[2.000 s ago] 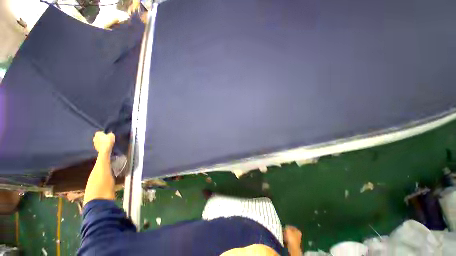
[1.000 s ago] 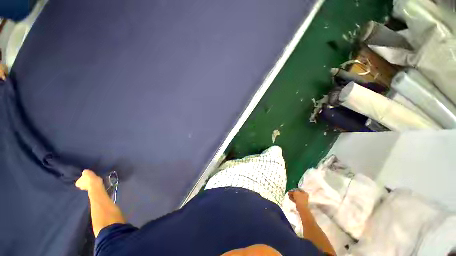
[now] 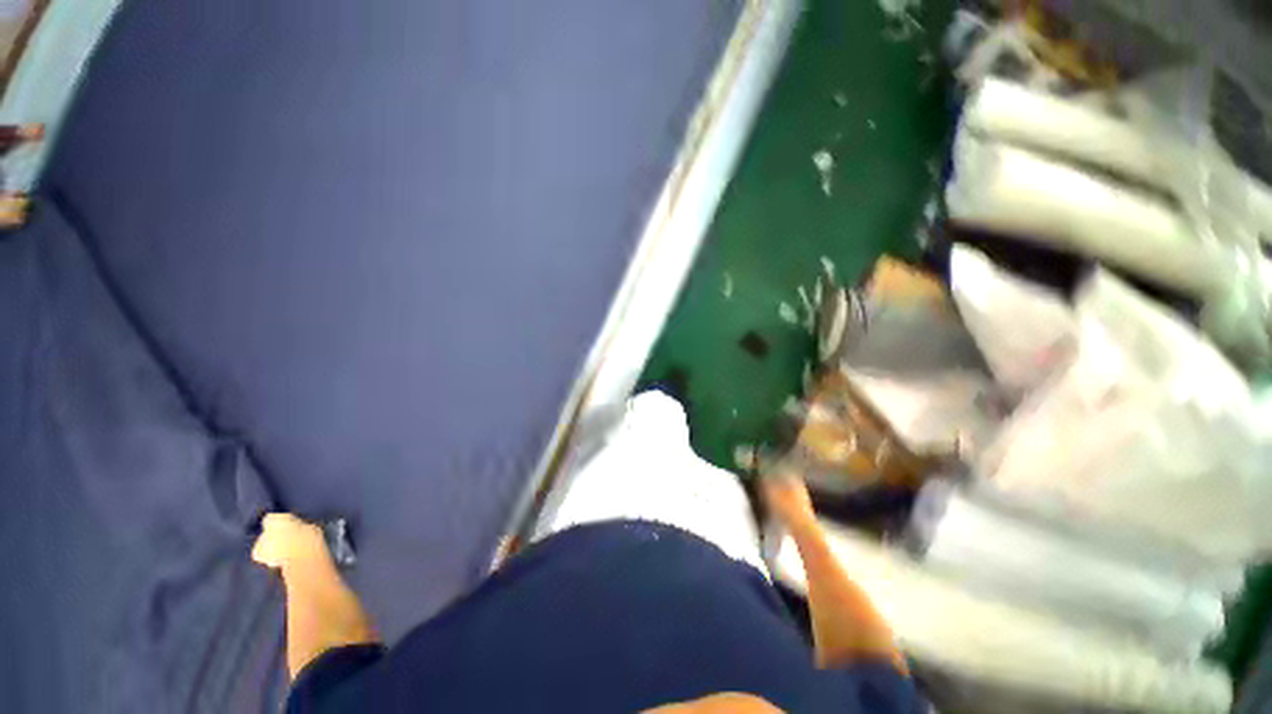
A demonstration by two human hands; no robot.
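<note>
A wide navy fabric (image 3: pixel 377 251) lies flat over the table. A loose navy ply (image 3: pixel 112 460) with ripples lies at the left. My left hand (image 3: pixel 289 541) is closed on the edge of this loose ply, where folds gather. A small shiny object (image 3: pixel 339 541) shows beside my left wrist; I cannot tell what it is. My right hand (image 3: pixel 784 491) hangs on the right, away from the fabric, blurred; its fingers are not clear.
A person's hand (image 3: pixel 14 211) is at the ply's far corner at the left rim. The pale table edge (image 3: pixel 656 265) runs beside the green floor (image 3: pixel 753 279), which has lint on it. White wrapped rolls (image 3: pixel 1074 195), brown cardboard (image 3: pixel 907 300) and pale bundles are at the right.
The view has turned and moved along the table. My left hand, still gripping the ply, has drawn its edge along over the flat fabric. More rolls and wrapping show at the right.
</note>
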